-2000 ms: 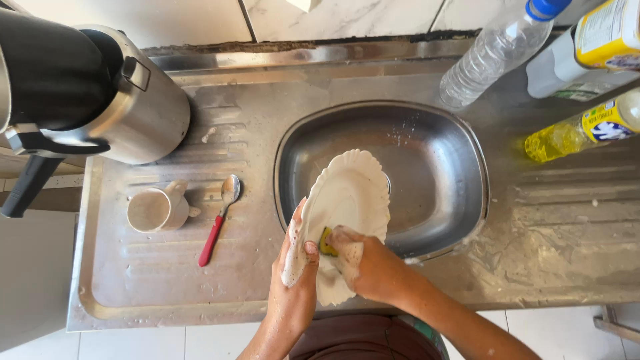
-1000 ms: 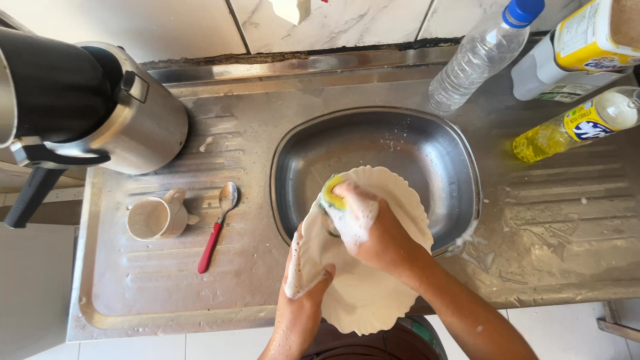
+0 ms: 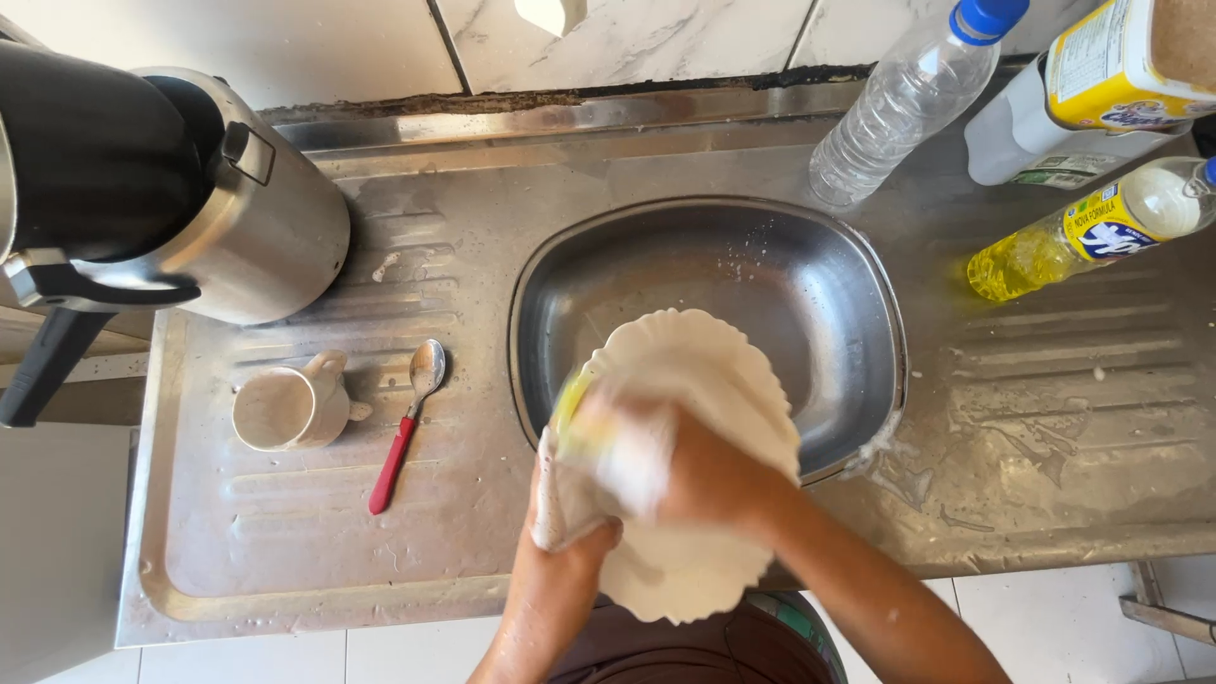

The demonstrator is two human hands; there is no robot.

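A white plate with a scalloped edge [image 3: 703, 560] is tilted over the front of the stainless steel sink basin [image 3: 817, 275]. My left hand [image 3: 565, 560] grips the plate by its left edge, with suds on the fingers. Against the plate's upper left face, my right hand [image 3: 665, 456] holds a yellow sponge [image 3: 573, 404]; foam covers the fingers, and both are blurred by motion. To the left on the ribbed drainboard lie a white cup [image 3: 285, 408] and a spoon with a red handle [image 3: 392, 465].
A large steel pot with a black inner part [image 3: 256, 218] stands at the back left. Behind the basin's right side stands a clear plastic bottle with a blue cap [image 3: 893, 114]. Farther right are a yellow-labelled tub [image 3: 1092, 66], a grey container [image 3: 1012, 138] and a bottle of yellow liquid [image 3: 1026, 256].
The plate was steeply tilted two seconds ago and now shows more of its face. My right hand with the sponge has moved from low on the plate to its upper left part.
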